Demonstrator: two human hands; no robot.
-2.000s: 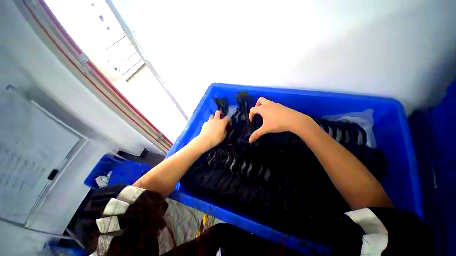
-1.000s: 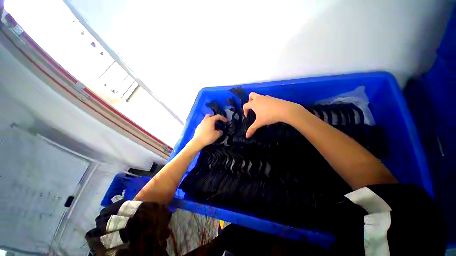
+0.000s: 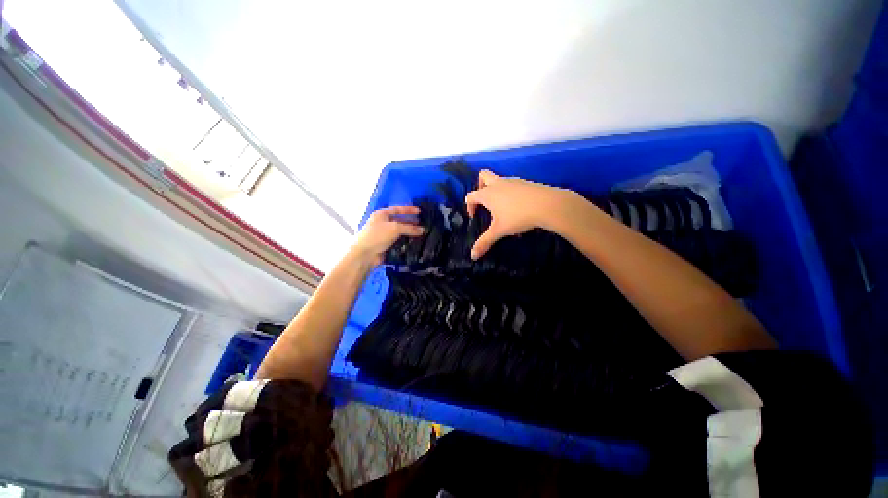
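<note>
A deep blue packing crate (image 3: 584,146) holds ribbed rows of black strap-and-ring assemblies (image 3: 467,340). My left hand (image 3: 388,231) is at the crate's far left corner, its fingers against the left end of the upper row of black assemblies. My right hand (image 3: 506,209) is around the same row, a little to the right, thumb and fingers spread over a black bundle between them. Dark strap tails stick up between the hands. The undersides of the grips are hidden in the black parts.
A whitish liner (image 3: 703,175) shows at the crate's right end. A white wall (image 3: 584,68) stands behind the crate, with a bright window at left. A smaller blue crate (image 3: 226,365) and a whiteboard (image 3: 73,379) are at lower left. More blue shows at the right edge.
My left hand has moved left and outward to the row's end, and its fingers have straightened. The black parts reach nearer the left wall. My right hand stays on the row.
</note>
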